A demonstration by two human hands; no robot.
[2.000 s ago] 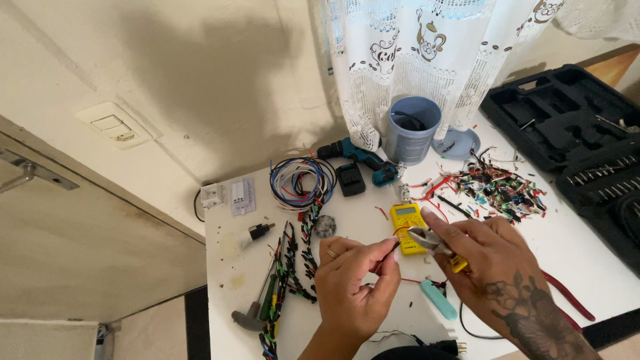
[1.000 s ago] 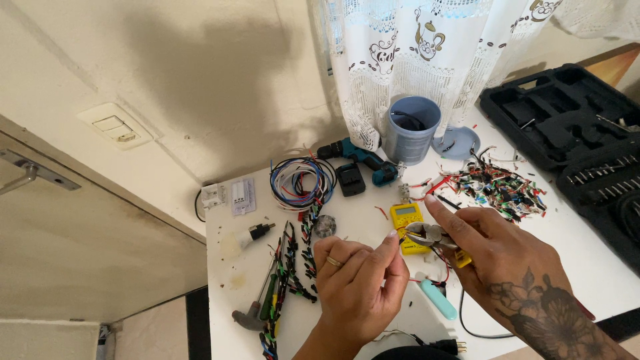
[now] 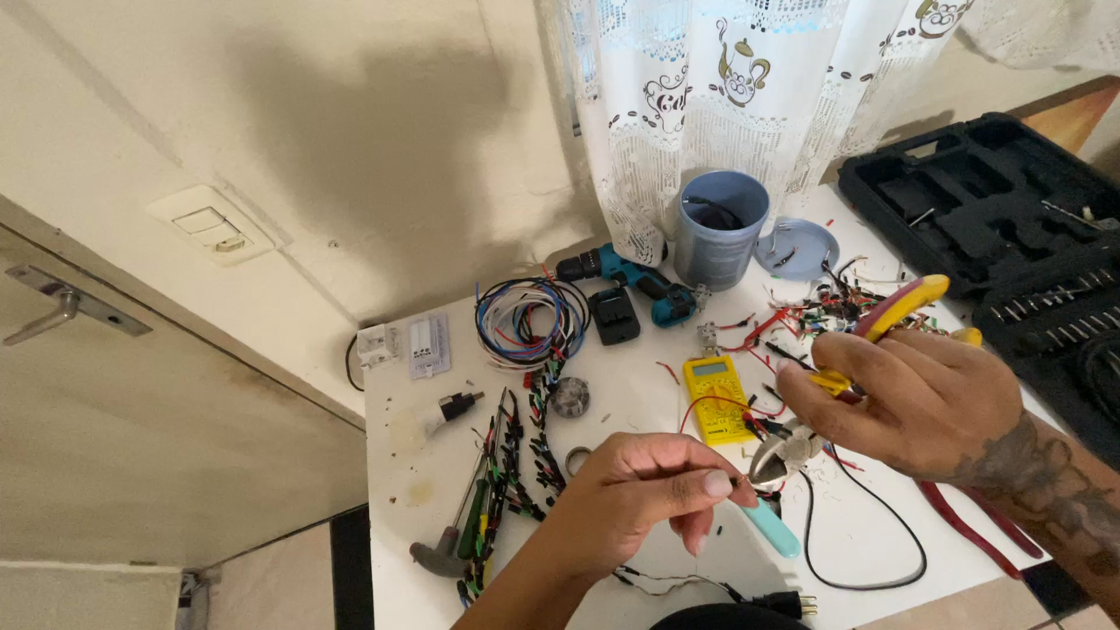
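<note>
My left hand pinches a short, dark piece of wire between thumb and index finger; its far end shows coppery strands. Around the yellow and maroon handles of diagonal cutting pliers my right hand is closed. The jaws of the pliers lie beside the wire end; whether they touch it is hard to tell. Just behind them a yellow digital multimeter lies on the white table, with red and black leads. A turquoise-handled tool lies below the pliers, partly hidden by my left fingertips.
A cordless drill, a battery, a wire coil and a blue tub stand along the back. Wire scraps and a black tool case are at right. Braided wire bundles and a power plug lie nearer.
The pliers have turned in my right hand: their handles now point up and to the right, and the jaws point down toward my left fingertips. Both hands have moved lower, uncovering more of the multimeter.
</note>
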